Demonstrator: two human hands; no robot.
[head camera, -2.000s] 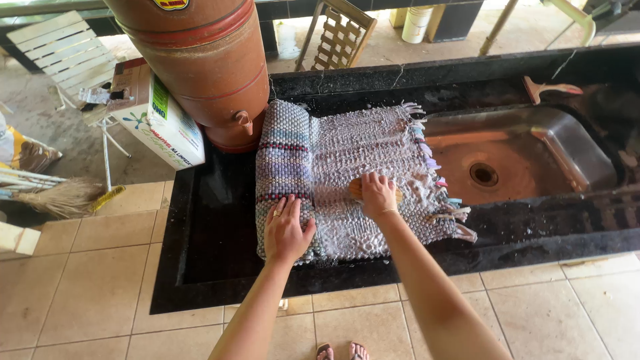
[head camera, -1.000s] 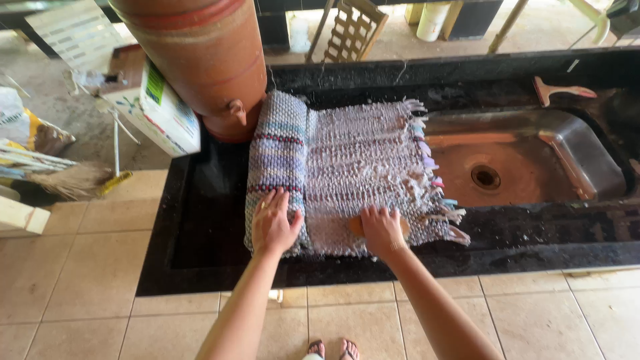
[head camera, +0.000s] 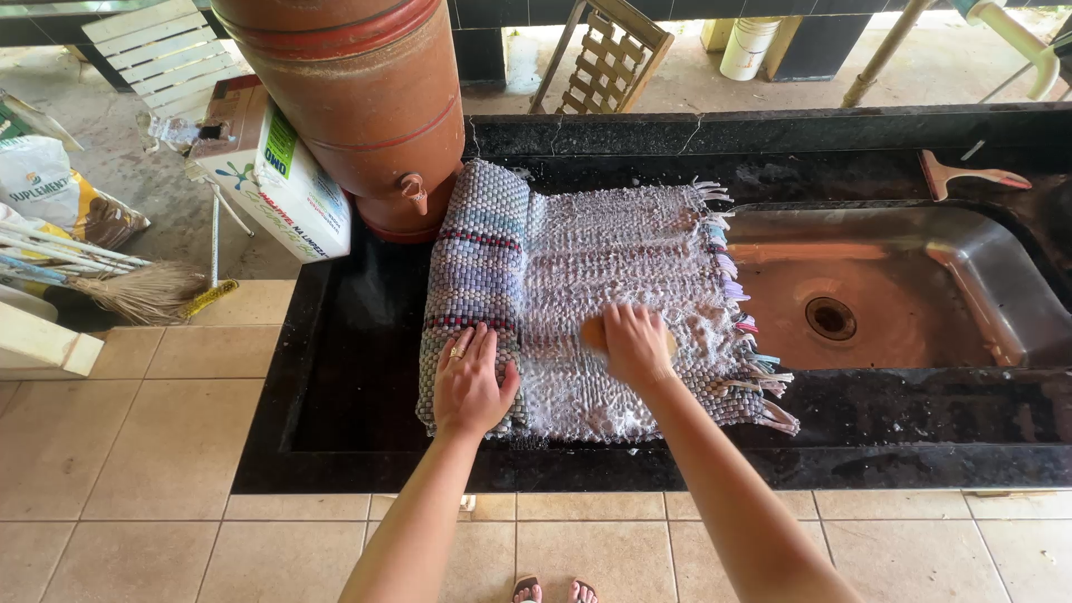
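A woven rag rug (head camera: 620, 234) with a fringed right edge lies on the black stone counter, its left part folded or rolled over. White suds cover much of the flat part. My left hand (head camera: 475, 381) rests on the folded part with its fingers apart, a ring on one finger. My right hand (head camera: 638, 345) grips a scrubbing brush (head camera: 594, 333) with a wood-coloured body, pressed on the sudsy weave. Its bristles are hidden beneath.
Right of the rug is a metal sink basin (head camera: 779, 285); a squeegee (head camera: 963, 174) lies behind it. A clay water filter (head camera: 377, 109) with a spigot and a detergent box (head camera: 276, 180) stand at the back left. Straw brooms (head camera: 151, 289) are at the far left.
My right hand with the brush has moved up the rug, away from the near edge, since one second ago. My left hand stays on the folded part.
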